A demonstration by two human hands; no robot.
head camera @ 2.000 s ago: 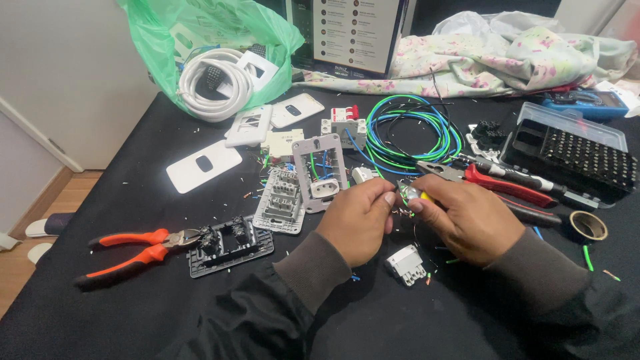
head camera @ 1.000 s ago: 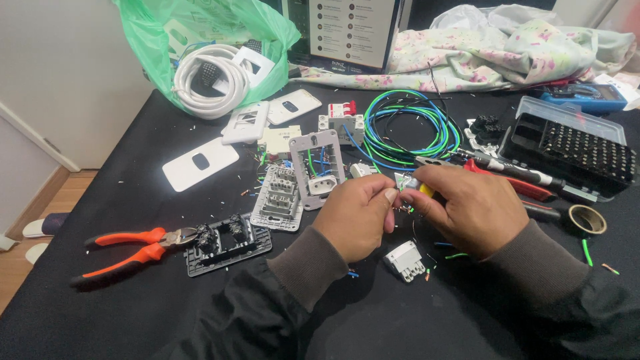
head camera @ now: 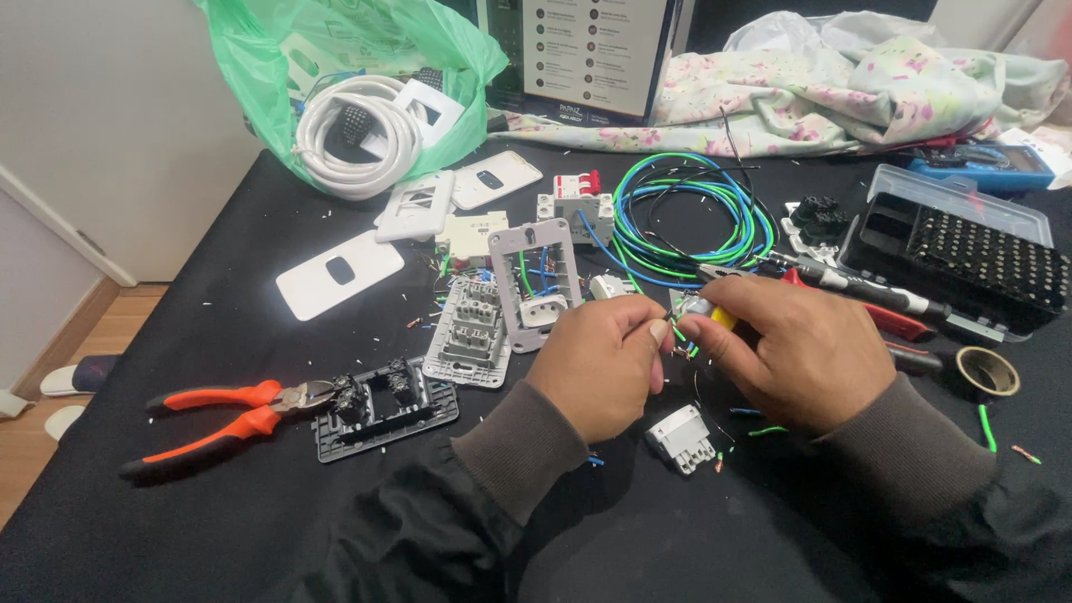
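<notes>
My left hand [head camera: 599,364] pinches a short dark wire [head camera: 668,316] between thumb and forefinger, close to my right hand. My right hand [head camera: 791,352] is closed on a small tool with a yellow part [head camera: 722,317]; the fingers hide most of it, so its kind is unclear. Green and blue wire ends lie between the fingertips. Left of my left hand stand a grey mounting frame [head camera: 505,293] with a white socket and a second grey frame with modules [head camera: 471,335]. A white module [head camera: 682,440] lies below, between my wrists.
Orange-handled pliers [head camera: 251,410] touch a black frame [head camera: 444,410] at left. Behind are white cover plates [head camera: 368,280], circuit breakers [head camera: 578,205], a wire coil [head camera: 624,226] and a green bag [head camera: 477,109]. Rightward lie a precision screwdriver [head camera: 888,289], red-handled pliers [head camera: 896,322], a bit case [head camera: 1038,327] and a tape roll [head camera: 1011,381].
</notes>
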